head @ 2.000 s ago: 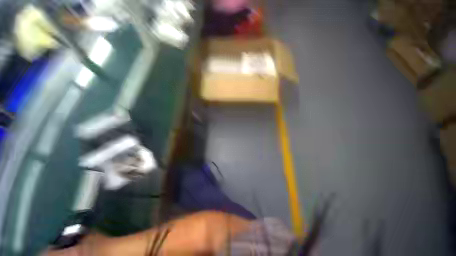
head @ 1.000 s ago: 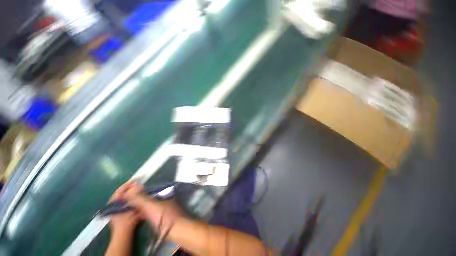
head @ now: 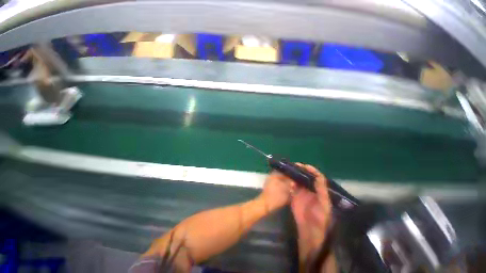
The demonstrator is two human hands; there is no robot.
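A black electric screwdriver (head: 296,173) is held over the near belt edge, its thin bit pointing up and left over the green belt. My right hand (head: 314,205) is closed around its body. My left hand (head: 278,189) is closed at its front part, just behind the nose, with the fingers partly hidden. The two hands touch or nearly touch. The blurred black-and-white screw feeder (head: 421,229) stands at the lower right.
The green conveyor belt (head: 213,136) runs across the view, with a pale edge rail (head: 133,169) on the near side. At the far left another person's hand (head: 48,88) is on a white housing (head: 50,114). Cartons (head: 154,49) and blue bins (head: 349,57) stand beyond the belt.
The view has swung from the floor and carton to face the belt squarely. The feeder now shows at the lower right. The screwdriver is clearly visible in both hands, its bit pointing up-left.
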